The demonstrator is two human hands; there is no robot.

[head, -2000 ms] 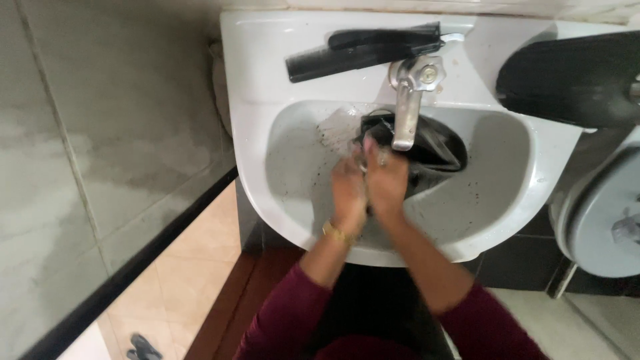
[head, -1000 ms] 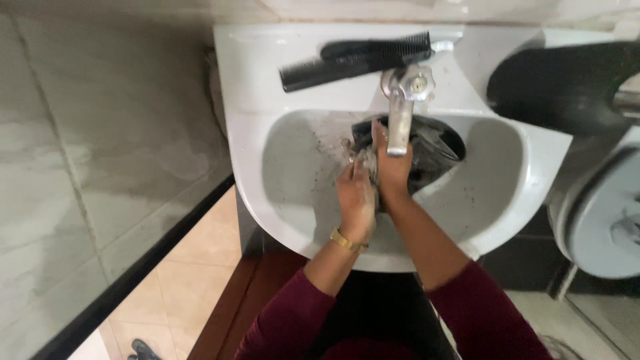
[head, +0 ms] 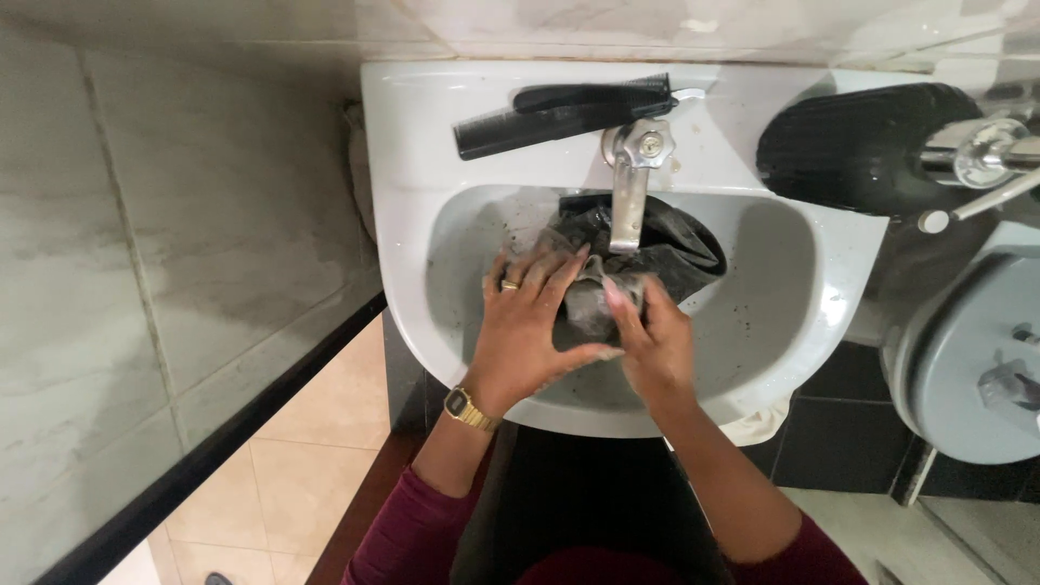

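Note:
A wet black cloth (head: pixel 682 252) lies bunched in the white washbasin (head: pixel 764 325), partly under the metal tap (head: pixel 629 203). My right hand (head: pixel 658 333) pinches a soapy grey-looking fold of it between thumb and fingers. Spread over the cloth's left part is my left hand (head: pixel 528 317), palm down, fingers apart, with a ring and a gold-coloured watch (head: pixel 470 409) on the wrist. Whether its fingertips grip any fabric is not clear. Small dark specks dot the basin's inner surface.
A black comb (head: pixel 528 130) and another black handled item (head: pixel 585 96) lie on the ledge behind the tap. At the right stands a ribbed black container (head: pixel 861 150) with a metal top. A grey toilet lid (head: pixel 983 357) is farther right; tiled wall rises at left.
My hands were close together over the cloth; now the left one is spread flat at its left side and the right one holds a fold. The view has moved closer to the basin.

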